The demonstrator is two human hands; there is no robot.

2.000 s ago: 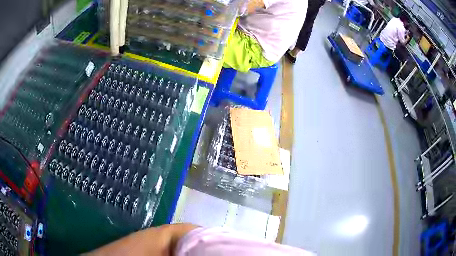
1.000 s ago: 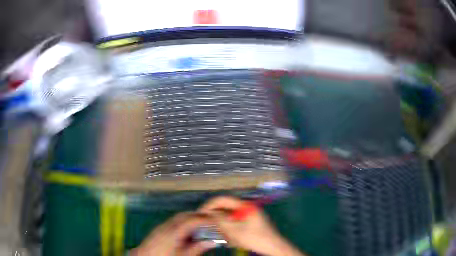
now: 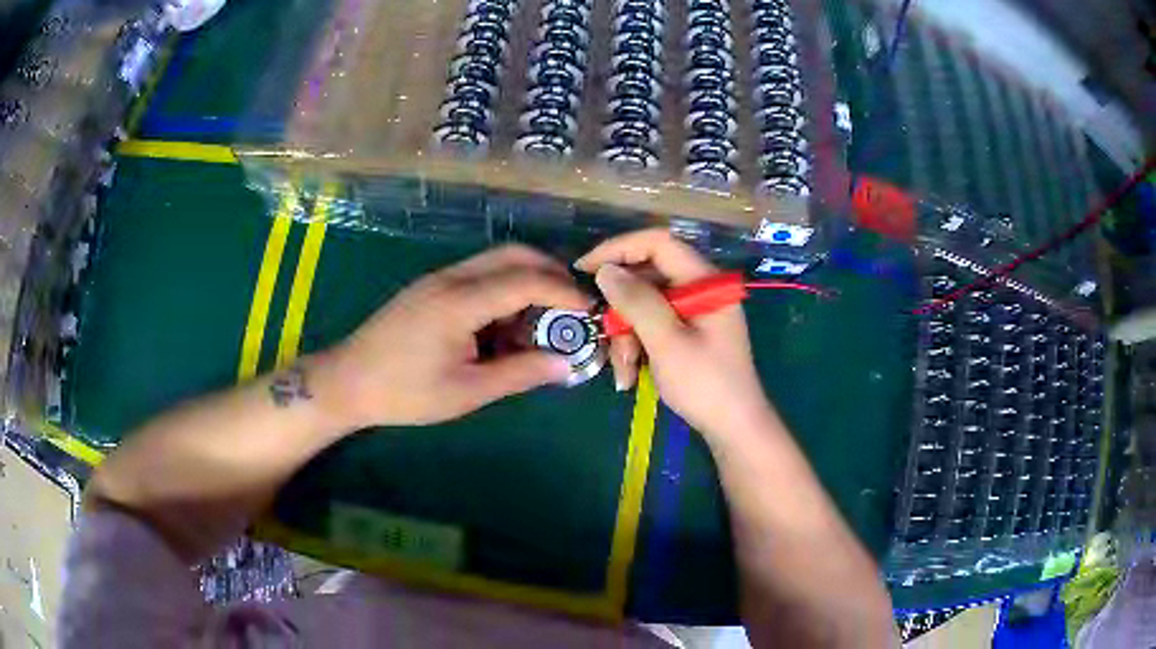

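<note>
A round component with a silver rim and dark ringed face sits over the shiny test base, whose edge shows below it. My left hand holds the component from the left between thumb and fingers. My right hand grips the red test probe from the right, its tip end at the component's right edge. Exact tip contact is too small to tell. A thin red lead trails right from the probe.
The central blister tray holds rows of components behind my hands. A right-side tray holds small dark parts. A red block lies between them. A green label is at the mat's front edge.
The view has swung from the aisle and right-side tray to the bench mat, then tilted down. Both hands now show clearly, with the component and red probe between them.
</note>
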